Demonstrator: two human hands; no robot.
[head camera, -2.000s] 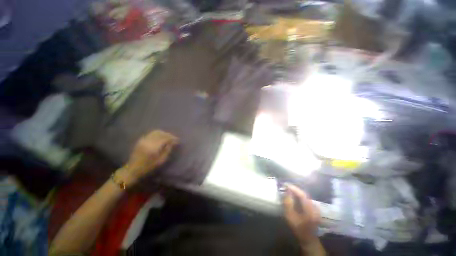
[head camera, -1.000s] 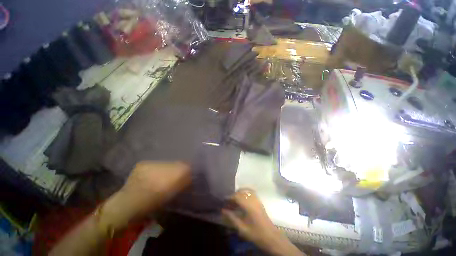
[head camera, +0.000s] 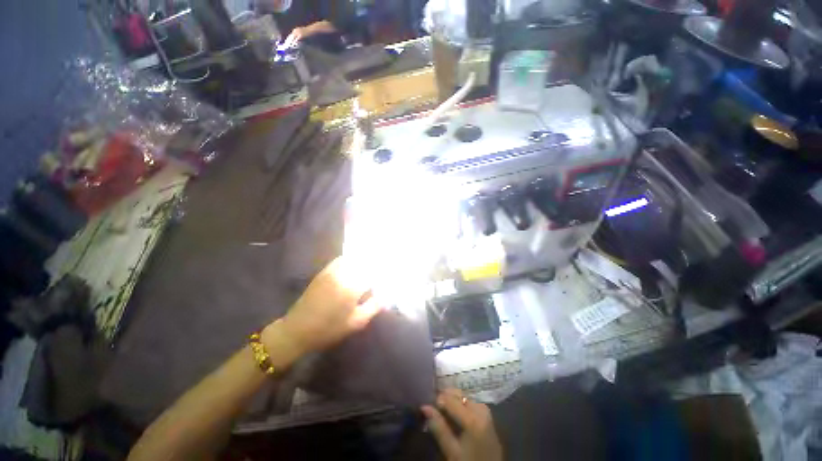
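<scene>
A dark brown-grey garment panel (head camera: 388, 360) lies on the pale table, its right end at the overlock machine (head camera: 532, 207). My left hand (head camera: 329, 311), with a gold bracelet at the wrist, lies on the panel beside the needle area; glare partly washes out its fingers, so its grip is unclear. My right hand (head camera: 464, 430) is low at the table's front edge, its fingers closed at the panel's near right corner. The lamp glare (head camera: 401, 225) hides the presser foot. More of the same cloth (head camera: 207, 261) spreads to the left.
A crumpled cloth bundle (head camera: 63, 360) is at the far left. Red material (head camera: 113, 171) and a clear plastic bag (head camera: 149, 99) are at the upper left. A lit control panel (head camera: 626, 209) and white printed slips (head camera: 599, 315) are at the right. Another person's hand (head camera: 311, 31) shows at the back.
The view has swung right, showing more of the machine. My left hand has moved from the spread cloth to the needle area. My right hand has gone to the panel's near corner.
</scene>
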